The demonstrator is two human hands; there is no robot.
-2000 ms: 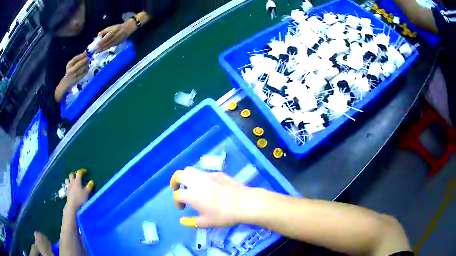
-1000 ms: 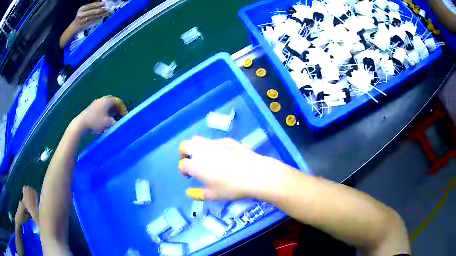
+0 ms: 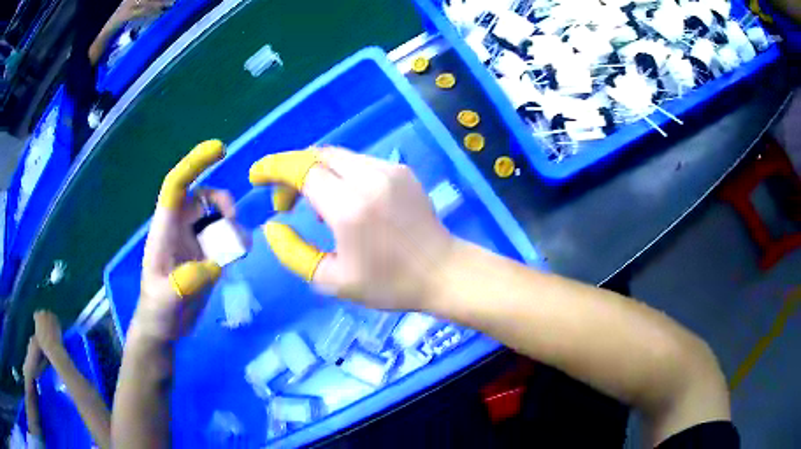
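My left hand [image 3: 180, 250], with yellow finger cots, holds a white wired unit [image 3: 225, 241] with a black end above the left part of the blue work bin [image 3: 453, 165]. My right hand [image 3: 360, 219], also with yellow finger cots, is just to the right of it, fingers apart, with nothing visible between them. The two hands do not touch. Clear plastic housings [image 3: 367, 366] lie in the bin below, mostly at its near side; one lies apart [image 3: 237, 302] under my left hand.
A blue unit bin [image 3: 562, 171] heaped with white-and-black units is at the upper right. Rolled yellow finger cots [image 3: 468, 118] lie between the bins. The green conveyor [image 3: 189, 114] carries a clear part [image 3: 263, 60]. Another person's hands [image 3: 53, 338] show at lower left.
My left hand has come from the conveyor to above the work bin with a wired unit in it. My right hand has risen from low over the bin to beside it. The view has shifted.
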